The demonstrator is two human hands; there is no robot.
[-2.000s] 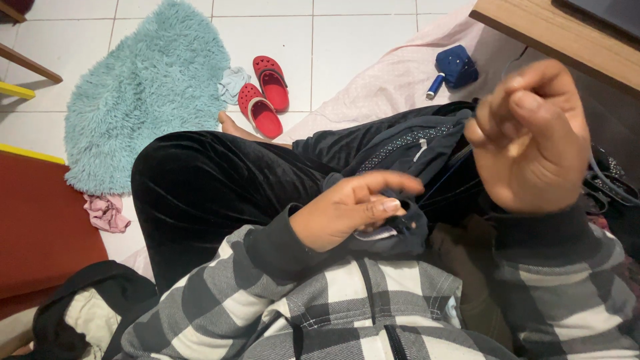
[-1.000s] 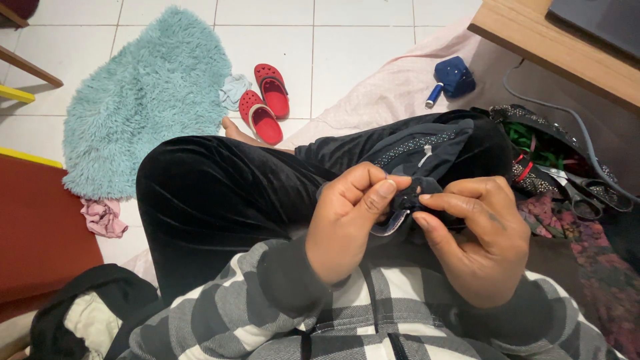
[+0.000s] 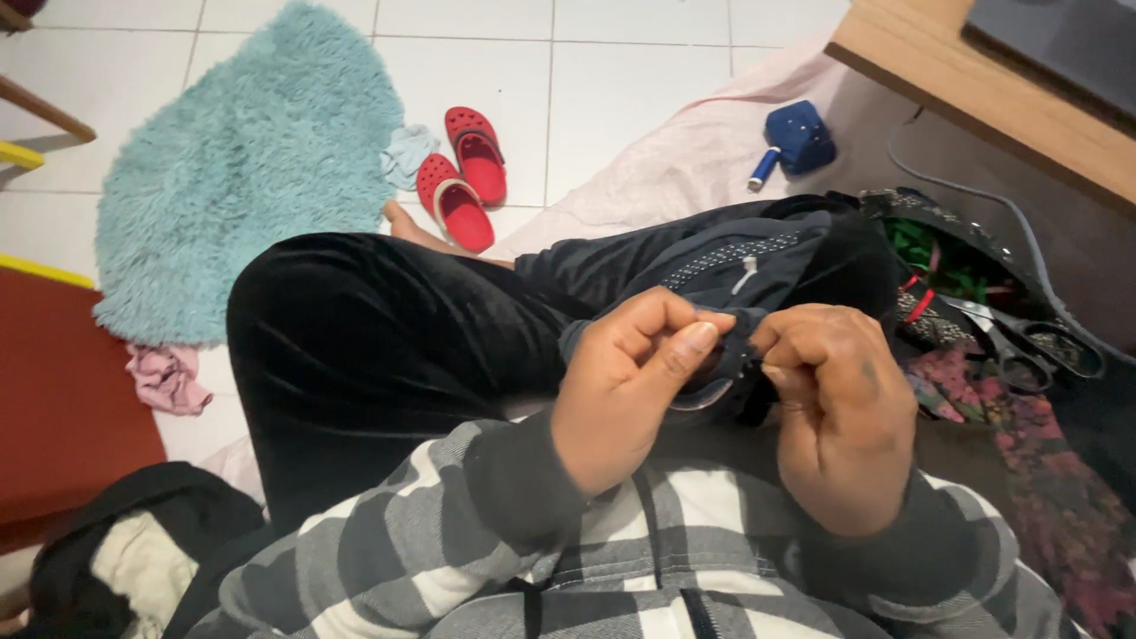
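Note:
A dark fabric garment (image 3: 754, 257) with a dotted band and a small white tag lies across my lap, its near edge raised between my hands. My left hand (image 3: 635, 382) pinches this edge between thumb and fingertips. Close beside it on the right, my right hand (image 3: 839, 408) has thumb and fingers bent together at the same cloth; whether a needle is between them is too small to tell. A curved pale-edged piece (image 3: 701, 395) shows just below the fingertips. Beyond my knee, a blue thread spool (image 3: 763, 169) lies against a dark blue cloth bundle (image 3: 800, 138).
Scissors (image 3: 1021, 346) lie at the right by an open beaded bag (image 3: 954, 222) with green and red things inside. A wooden table edge (image 3: 976, 106) and a cable are at upper right. Red clogs (image 3: 461, 213) and a turquoise shaggy rug (image 3: 257, 169) are on the tiles.
Two seconds ago my right hand was raised at the right, away from the cloth; it came down to my left hand by one second ago. Since then both stay close together at the garment.

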